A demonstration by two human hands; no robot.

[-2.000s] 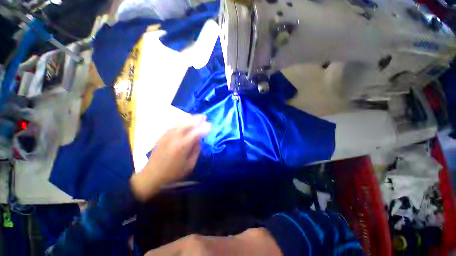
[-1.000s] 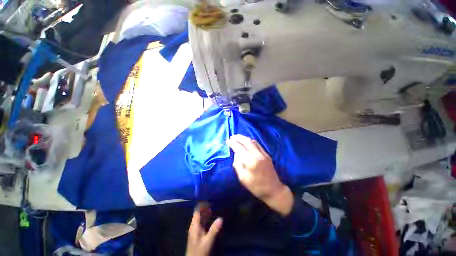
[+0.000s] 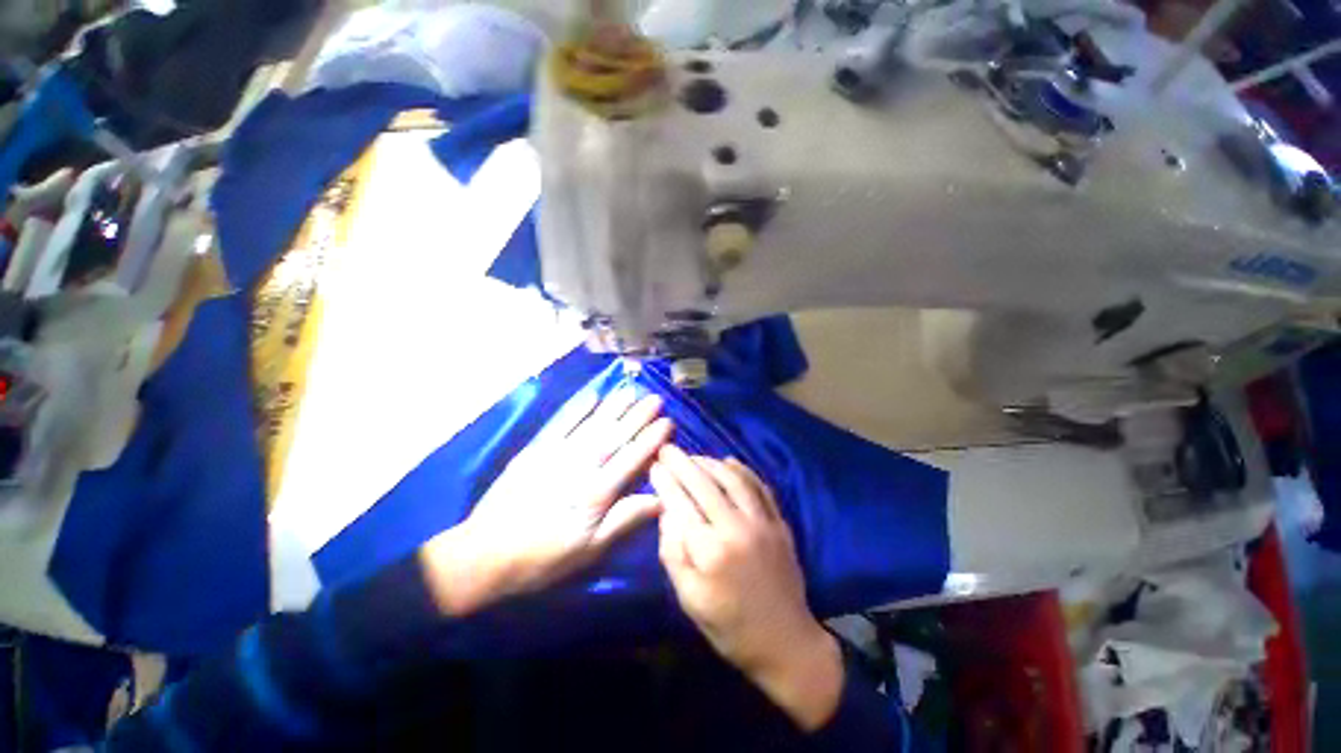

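Note:
Glossy blue fabric lies spread on the machine bed, its upper part under the presser foot of the cream-white sewing machine. My left hand lies flat on the fabric, fingers extended towards the foot. My right hand rests on the fabric just right of it, fingers together and bent, fingertips close to the foot and near the left hand's fingers. The fabric is creased in narrow folds by the fingertips. Whether the right fingers pinch the fabric is hidden.
Matte navy cut pieces lie at the left beside a yellow tape with black print. A spool sits on the machine head. A red basket with scraps stands at the lower right. A cluttered tray is at the far left.
My left hand has come up from below the table edge onto the fabric. My right hand stays near the foot. The view has shifted, and the fabric's left part now looks more drawn together.

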